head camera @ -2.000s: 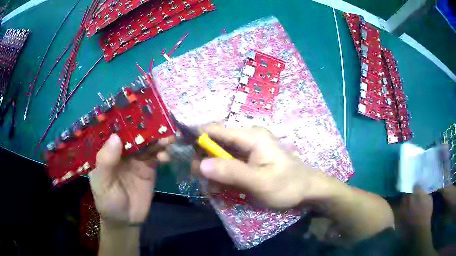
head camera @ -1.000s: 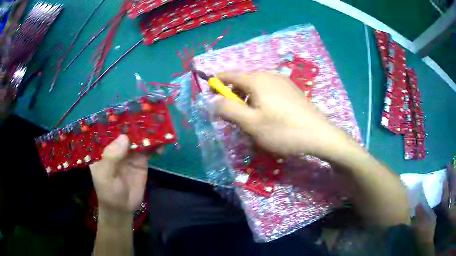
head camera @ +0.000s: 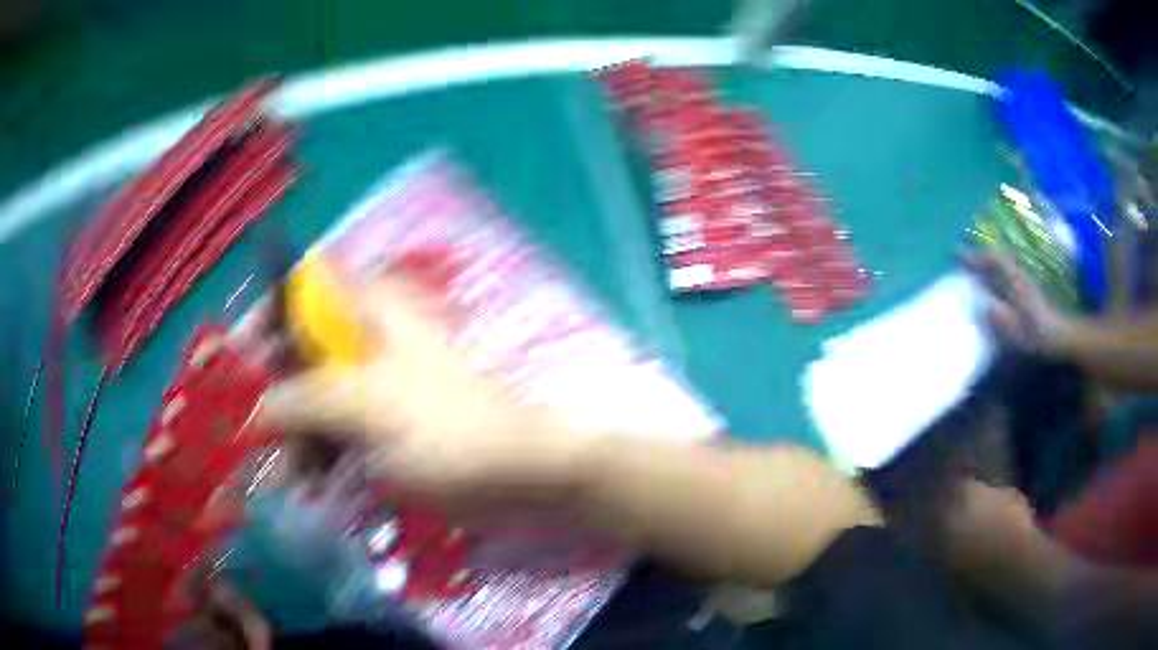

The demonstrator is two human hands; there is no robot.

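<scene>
The frame is strongly blurred. A red PCB panel strip (head camera: 172,495) stands steeply at the lower left. My left hand (head camera: 222,622) is at its lower end, mostly cut off by the bottom edge, with fingers against the strip. My right hand (head camera: 394,394) is closed around cutters (head camera: 324,311); their yellow handle shows, and the jaws are blurred near the strip's upper end. The shiny pinkish bubble sheet (head camera: 572,349) lies under my right hand and forearm. Red boards (head camera: 438,559) lie on the sheet below my right forearm.
Stacked red board strips (head camera: 191,216) lie at the upper left, with thin rails (head camera: 76,483) below them. More board strips (head camera: 737,191) lie right of centre. At right are a white sheet (head camera: 902,368), another person's hand (head camera: 1016,305), a yellow-green grid (head camera: 1029,235) and a blue object (head camera: 1060,165).
The view has swung to the right, so things on the table appear further left. The held strip now stands steeper, and my right hand with the cutters is close to its upper end.
</scene>
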